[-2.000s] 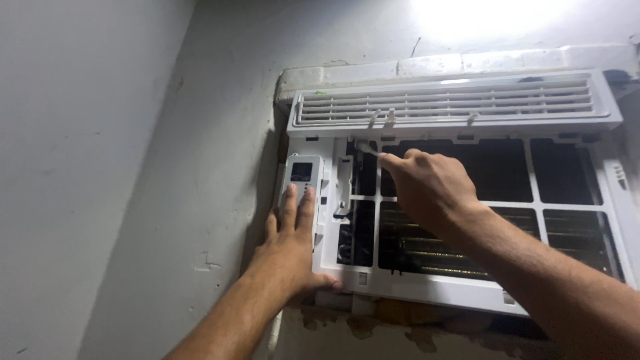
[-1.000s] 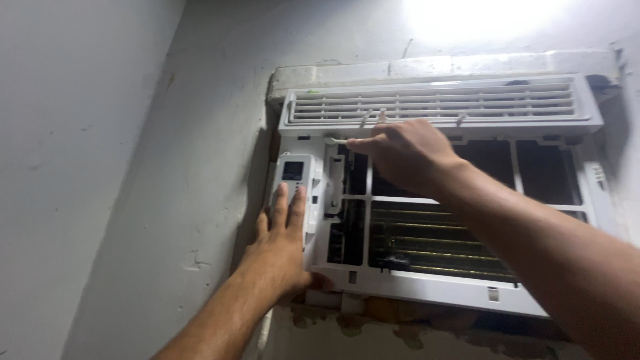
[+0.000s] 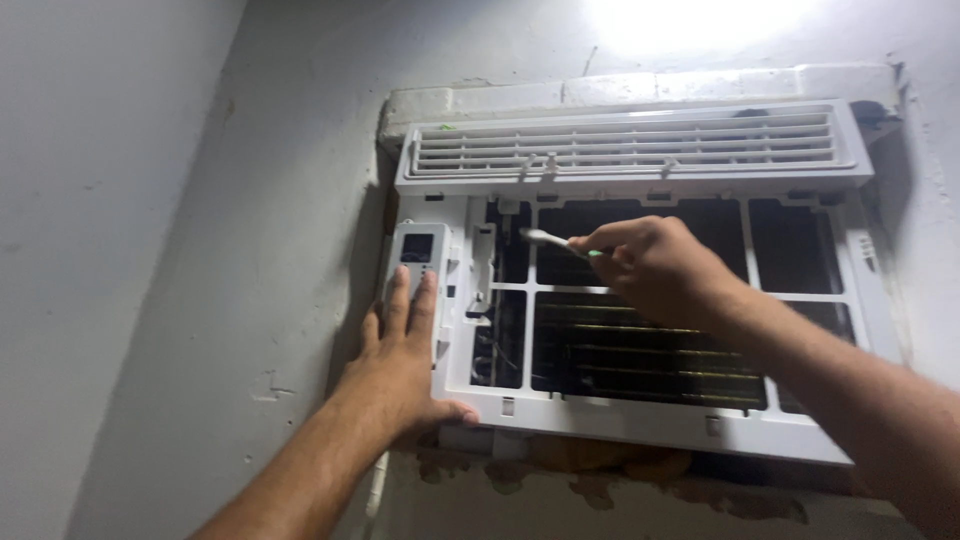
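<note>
A white window air conditioner (image 3: 630, 420) sits in a wall opening, its front grille off and dark coil fins (image 3: 645, 345) showing behind a white plastic frame. My left hand (image 3: 401, 360) presses flat on the unit's left side, fingertips on the control panel (image 3: 417, 251) just below its small display, thumb at the lower edge. In my right hand (image 3: 622, 247) is a toothbrush (image 3: 551, 238), white with a bit of green. Its head is at the upper part of the left vertical bar of the frame; whether it touches is hard to tell.
Louvered air vents (image 3: 622, 146) run along the top of the unit. White bricks (image 3: 510, 97) line the opening above. Below, the wall's paint is chipped (image 3: 592, 491), and a cord or thin pipe (image 3: 377, 484) runs down. A grey wall (image 3: 97, 187) stands at the left.
My right hand with the toothbrush has moved down from just under the louvers to the frame's left vertical bar. My left hand has stayed on the control panel side.
</note>
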